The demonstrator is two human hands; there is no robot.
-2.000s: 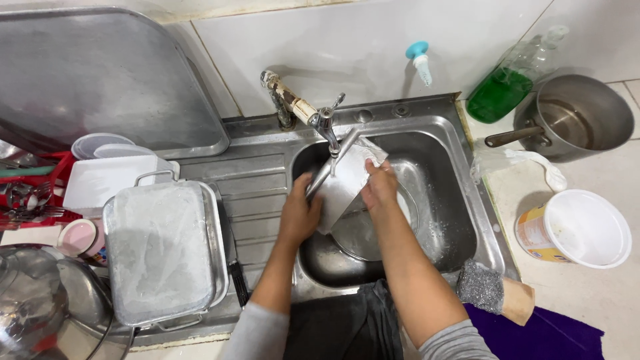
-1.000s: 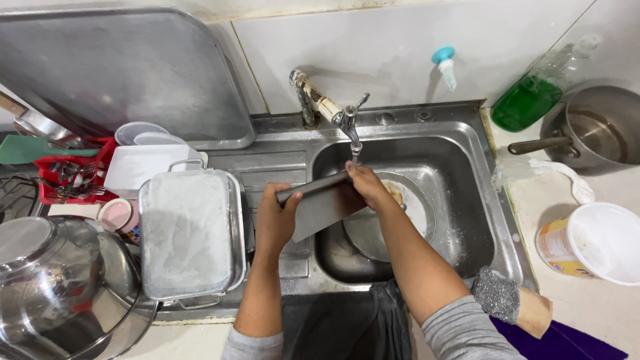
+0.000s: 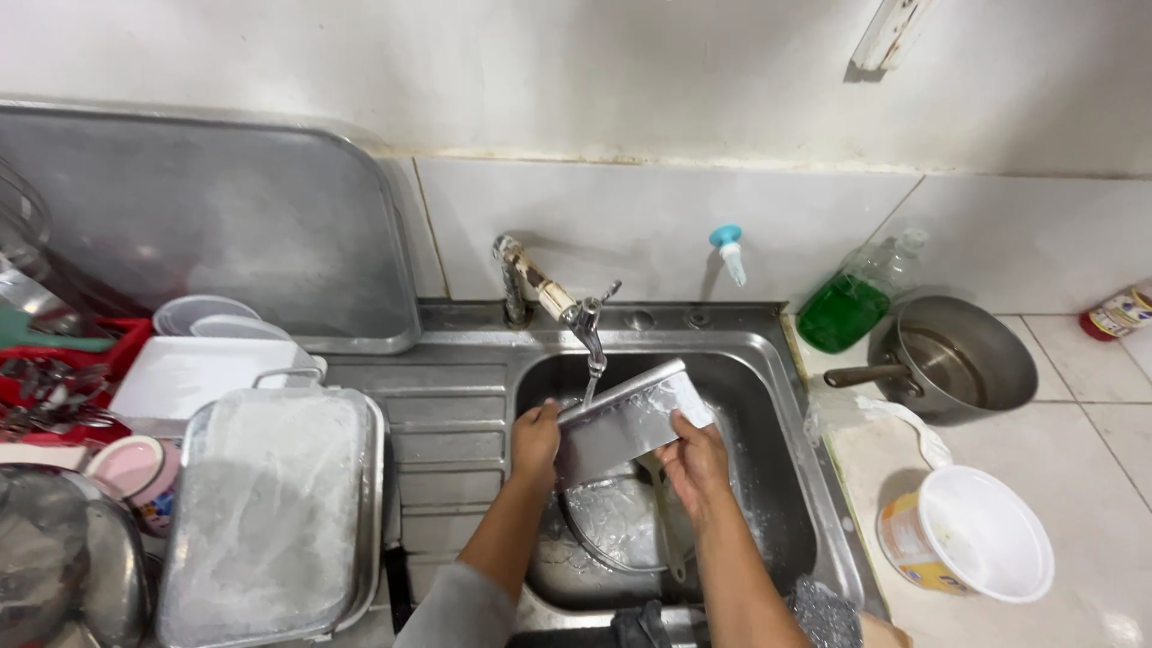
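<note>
A metal bench scraper [image 3: 621,432] is tilted under the running tap [image 3: 589,337], and water lands on its rolled upper edge. My left hand [image 3: 537,443] grips its left end. At the right end, my right hand [image 3: 697,457] holds it with the thumb on the face. Below, in the steel sink [image 3: 774,522], lie a round metal pan [image 3: 612,531] with water in it and a long-handled utensil [image 3: 668,526], whose head is partly hidden by the scraper and my right hand.
Left of the sink are a ribbed drainboard [image 3: 450,441], stacked metal pans [image 3: 270,513], a red cutlery basket [image 3: 126,355] and a large leaning tray [image 3: 225,225]. On the right stand a green-liquid bottle [image 3: 841,310], a saucepan [image 3: 958,360] and a plastic tub [image 3: 990,535]. A scouring pad [image 3: 823,612] lies at the front.
The scraper has turned from sloping down and left, its flat face now tilted up with its right end raised. My right hand has moved from beside the tap spout to the scraper's right end.
</note>
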